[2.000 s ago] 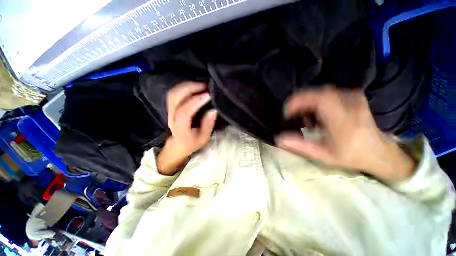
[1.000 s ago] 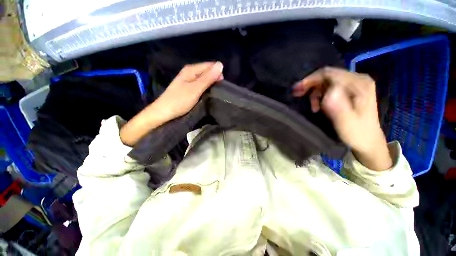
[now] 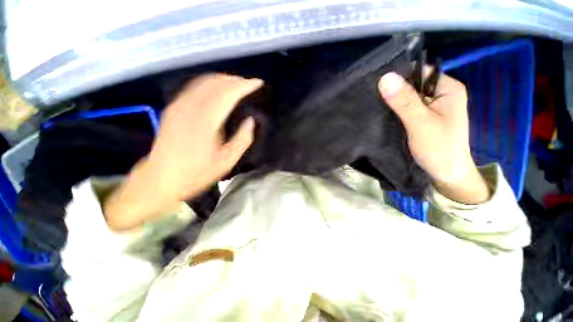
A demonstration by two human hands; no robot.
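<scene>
A black garment (image 3: 339,126) lies over my lap, and a straight-edged part of it stretches up to the right. My right hand (image 3: 433,119) grips that part, thumb on top near the edge; a thin dark tool or strip shows by its fingers, too unclear to name. My left hand (image 3: 195,138) is blurred at the garment's left side, thumb and fingers apart; whether cloth lies between them cannot be told.
A white table edge with a ruler scale (image 3: 276,28) curves across the top. A blue crate (image 3: 502,113) stands on the right. Another blue crate (image 3: 103,114) on the left holds black cloth (image 3: 75,160).
My right hand has taken hold of the garment's edge part, which has swung up to the right. My left hand has moved down and left, its fingers now spread.
</scene>
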